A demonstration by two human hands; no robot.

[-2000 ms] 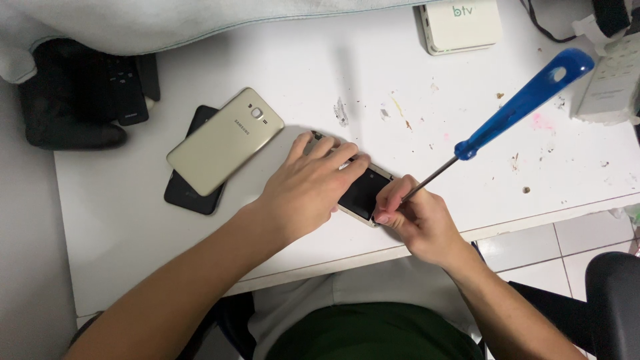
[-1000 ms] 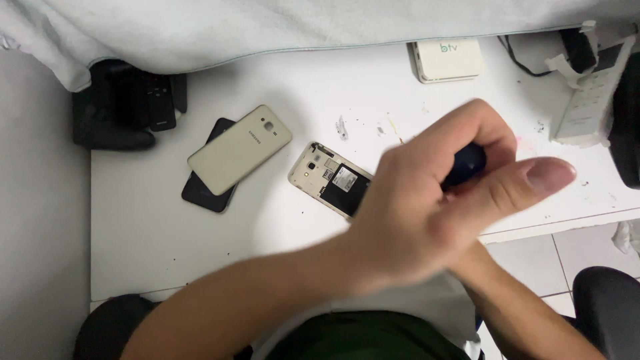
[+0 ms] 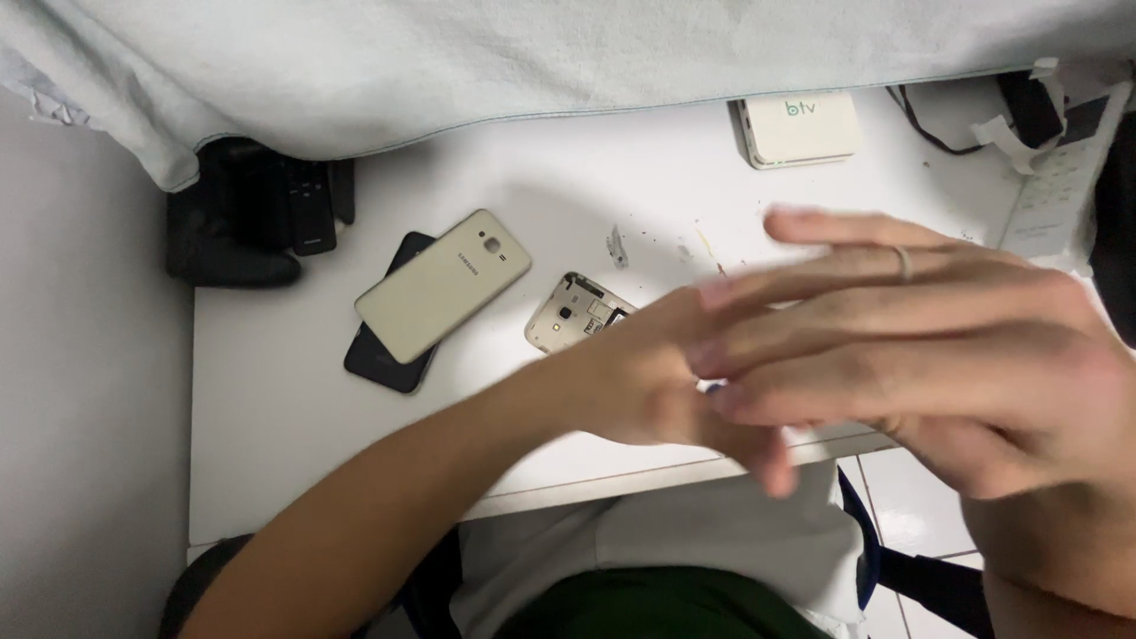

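My left hand (image 3: 657, 382) is blurred above the desk, and its fingers are partly hidden behind my right hand. My right hand (image 3: 932, 346), with a ring on one finger, reaches across it with fingers stretched out. A small blue piece, probably the screwdriver handle (image 3: 713, 388), shows between the hands; which hand holds it cannot be told. Beneath my left hand lies a smartphone without its back cover (image 3: 568, 318), its camera end showing and the rest hidden. To its left, a gold Samsung back cover or phone (image 3: 444, 286) lies across a black phone (image 3: 383, 359).
The white desk (image 3: 257, 426) bears stains. A white box-shaped device (image 3: 803, 133) stands at the back. At back left, a black remote control (image 3: 311, 209) rests by a dark holder. A whitish remote control (image 3: 1052, 200) and a cable (image 3: 932, 138) lie at right. A pale cloth (image 3: 532, 53) hangs along the top.
Two seconds ago my hands were at the opened phone with the blue screwdriver in my right hand. Both hands have since lifted, and my right hand has moved across my left.
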